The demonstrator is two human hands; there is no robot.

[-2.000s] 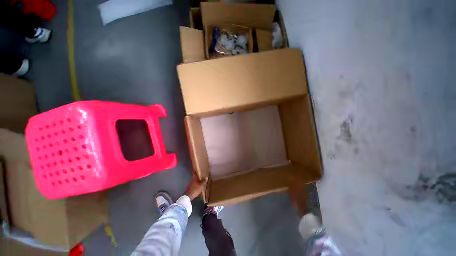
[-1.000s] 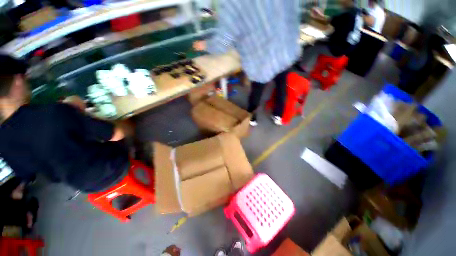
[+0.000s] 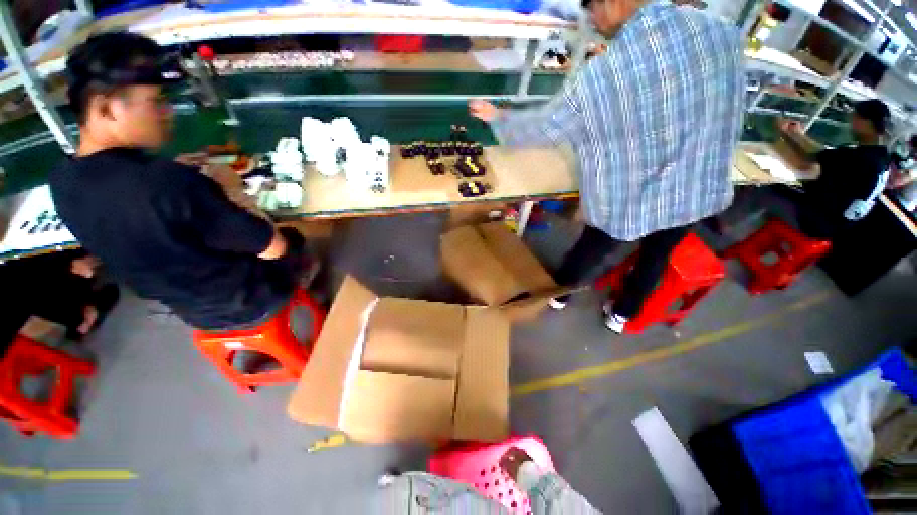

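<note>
The pink stool (image 3: 481,465) with holes in its seat stands at the bottom centre, cut off by the picture's edge. My right hand (image 3: 515,464) is small and blurred against the stool's seat, with a pale sleeve behind it; its fingers cannot be made out. Pale grey fabric lies at the bottom left of the stool. My left hand cannot be seen. A large brown carton (image 3: 407,407) stands open directly beyond the stool, with its flaps spread.
Beyond, a long bench (image 3: 538,173) bears mint-green devices (image 3: 289,159) and black devices (image 3: 471,167). One person sits at left; another in a checked shirt stands before the bench. A blue tote (image 3: 794,453) is at lower right, a second carton (image 3: 495,260) under the bench.
The view has swung from an open carton on the floor to the bench and people. Since the last earlier frame, the stool shows lower, and my right hand has appeared at it.
</note>
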